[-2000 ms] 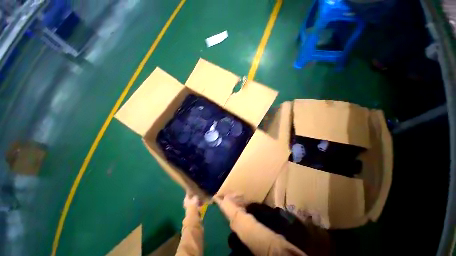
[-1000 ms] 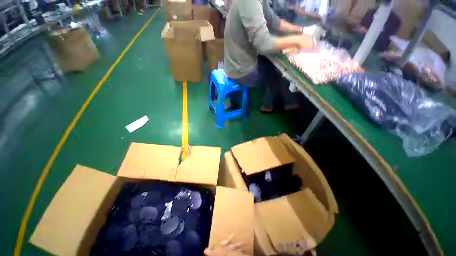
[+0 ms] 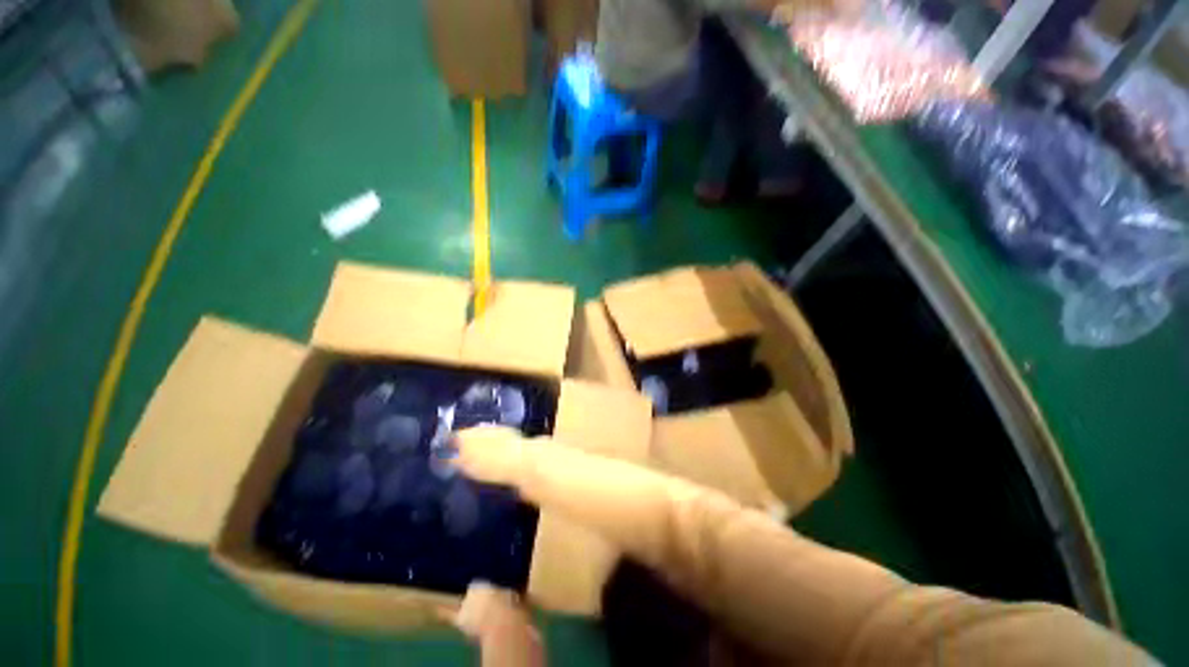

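Observation:
An open cardboard carton (image 3: 385, 606) stands on the floor in front of me, full of dark round base covers (image 3: 372, 482), some with a shiny face. My right hand (image 3: 489, 452) reaches over the carton from the right, its fingertips at the covers near the middle. It is blurred, and I cannot tell if it grips one. My left hand (image 3: 486, 610) is at the carton's near edge, low in the picture. Its fingers are blurred, and their grip is unclear.
A second open carton (image 3: 743, 456) with dark parts stands right of the first. A bench (image 3: 932, 261) carries crinkled clear bags (image 3: 1043, 196). A blue stool (image 3: 600, 143) and a seated person in grey (image 3: 652, 46) are ahead. A white scrap (image 3: 351, 214) lies on the green floor.
My right hand has moved from the carton's right flap onto the covers. My left hand has come into view at the near edge. The view has tilted down since one second ago.

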